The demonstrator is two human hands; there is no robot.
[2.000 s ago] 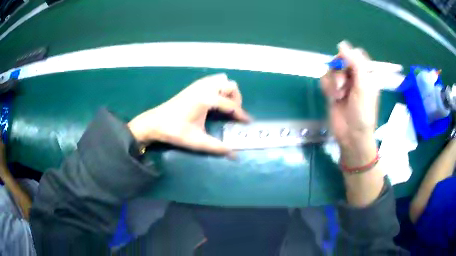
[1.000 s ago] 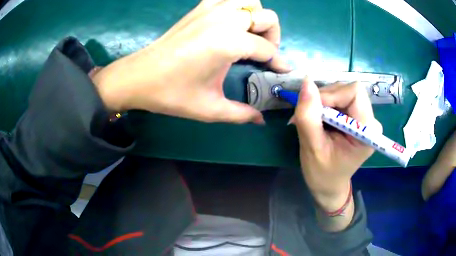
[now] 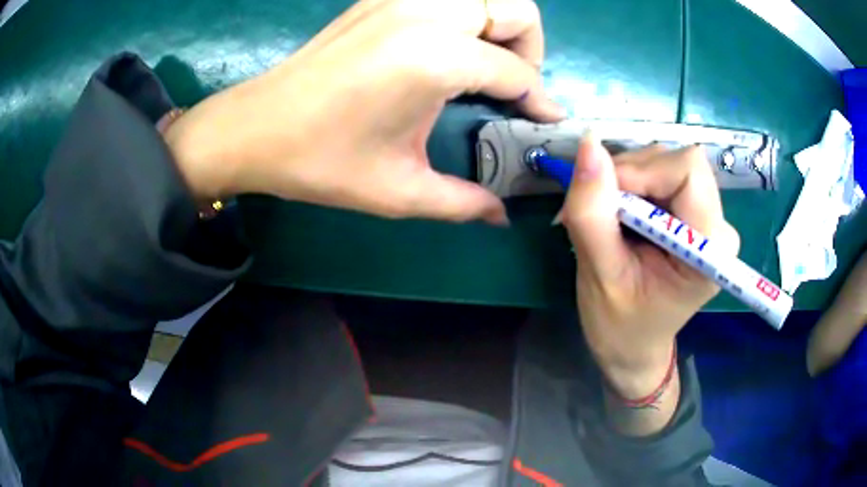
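A grey bar housing [image 3: 509,157] lies flat on the green work surface [image 3: 428,262]. Round silver screws show near its two ends; its middle is partly hidden by my right hand. My right hand [image 3: 642,238] holds a white paint marker [image 3: 694,249] like a pen, its blue tip at the screw [image 3: 535,158] nearest the bar's left end. My left hand [image 3: 380,119] is spread around the bar's left end, the index fingertip at its far edge and the thumb tip by its near edge; the hand's top is cut off by the frame.
Crumpled white tissue [image 3: 819,209] lies right of the bar. A blue bin [image 3: 857,109] is cut off at the right edge. A neighbour's forearm [image 3: 841,319] and blue clothing are at the lower right. A white strip [image 3: 781,27] crosses the upper right corner.
Since the oldest frame, the view has moved closer and my right hand has come down from above the bar to a screw with the marker. Since one second ago, hands and bar shift only slightly in view.
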